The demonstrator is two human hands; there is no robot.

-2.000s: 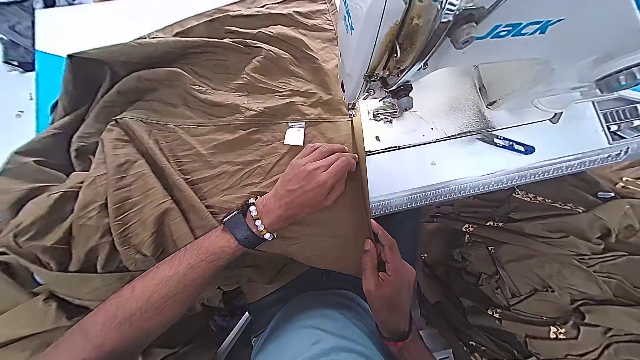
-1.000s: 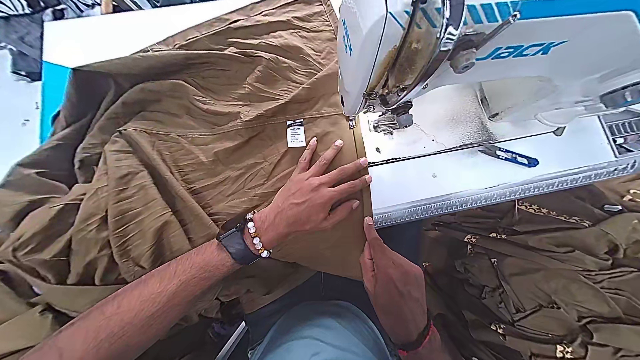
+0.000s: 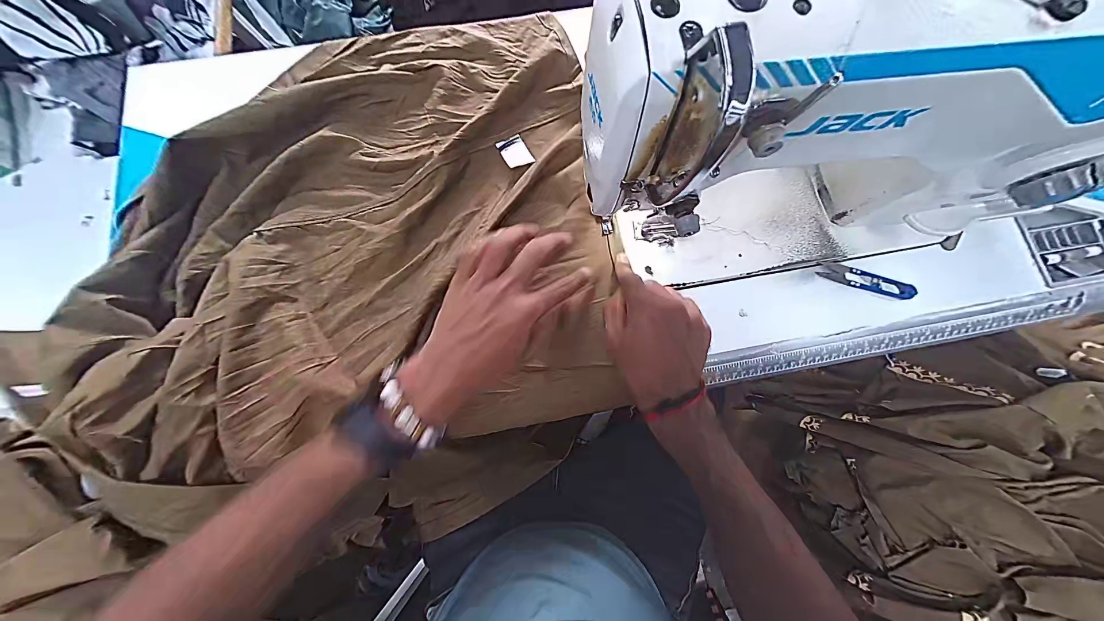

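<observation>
Brown fabric [image 3: 345,224] with a small white label [image 3: 516,152] lies over the table, its right edge at the presser foot [image 3: 608,226] of a white Jack sewing machine [image 3: 828,95]. My left hand [image 3: 504,306], slightly blurred, rests on the fabric with its fingers apart, left of the edge. Close beside it, my right hand [image 3: 655,336] has its fingers curled on the fabric's edge, just below the presser foot. The fingertips pinch the edge between them.
Blue thread snips [image 3: 867,281] lie on the machine table [image 3: 793,323], which has a measuring tape along its front edge. More brown fabric with patterned trim [image 3: 957,466] is heaped at the lower right. Dark and striped cloth [image 3: 250,26] lies at the upper left.
The label and fabric have moved away from me, up past the presser foot. My right hand has risen from the lower corner of the fabric to its edge near the presser foot.
</observation>
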